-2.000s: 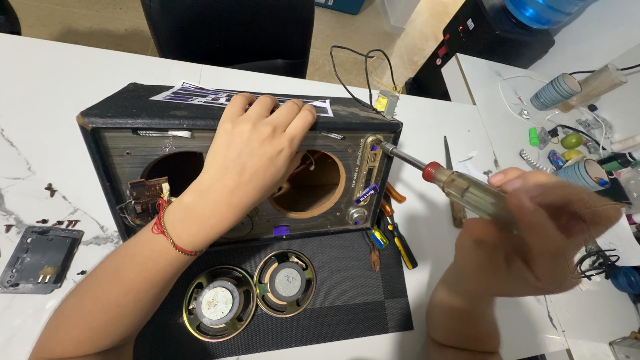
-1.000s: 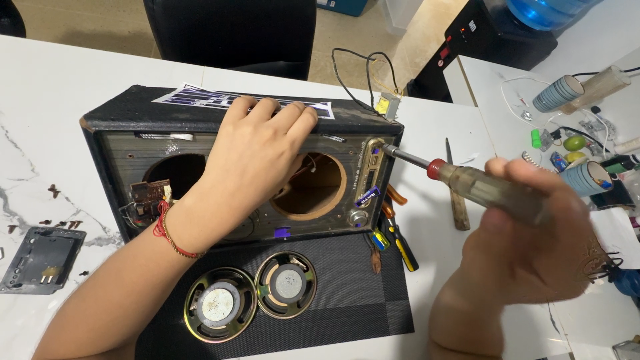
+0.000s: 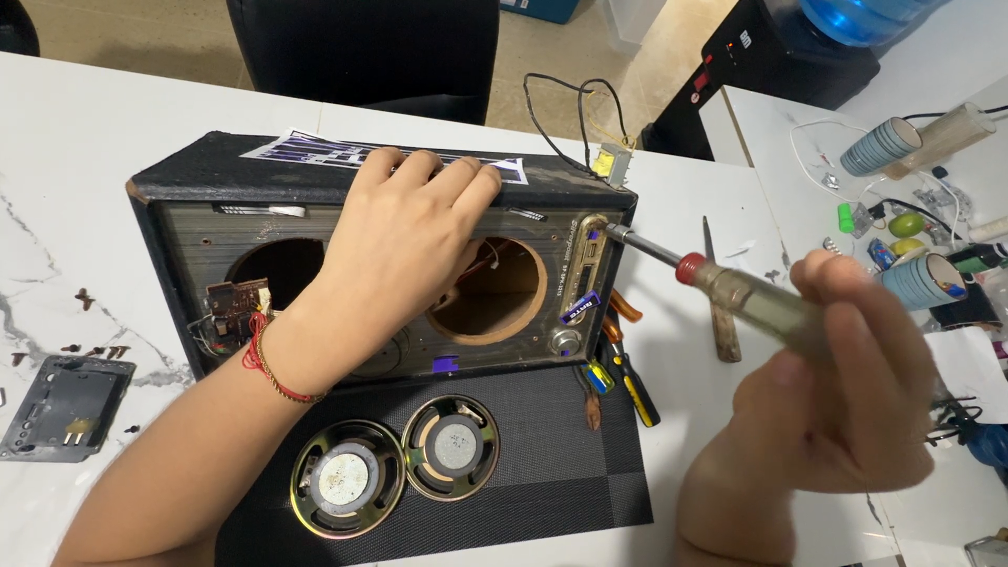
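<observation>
A black speaker cabinet (image 3: 181,177) with two round openings lies on the table, partly on a black woven mat (image 3: 567,480). My left hand (image 3: 409,228) rests over its upper edge and front, gripping the cabinet. My right hand (image 3: 843,386) holds a screwdriver (image 3: 756,303) with a clear handle and red collar. Its tip meets the top end of the metal control panel (image 3: 584,268) on the cabinet's right side. A small circuit board (image 3: 236,307) with wires hangs at the left opening. Two loose speaker drivers (image 3: 344,480) (image 3: 451,447) lie on the mat.
Pliers (image 3: 622,307) and a yellow-black screwdriver (image 3: 636,390) lie right of the cabinet, near a wooden-handled tool (image 3: 723,323). A transformer (image 3: 610,164) stands behind its corner. At left are screws (image 3: 84,298) and a dark plastic cover (image 3: 67,405). Cups (image 3: 880,147) and clutter fill the far right.
My right hand has shifted its hold on the screwdriver handle, its fingers now more spread. The screwdriver tip stays at the panel's top end, and my left hand stays on the cabinet.
</observation>
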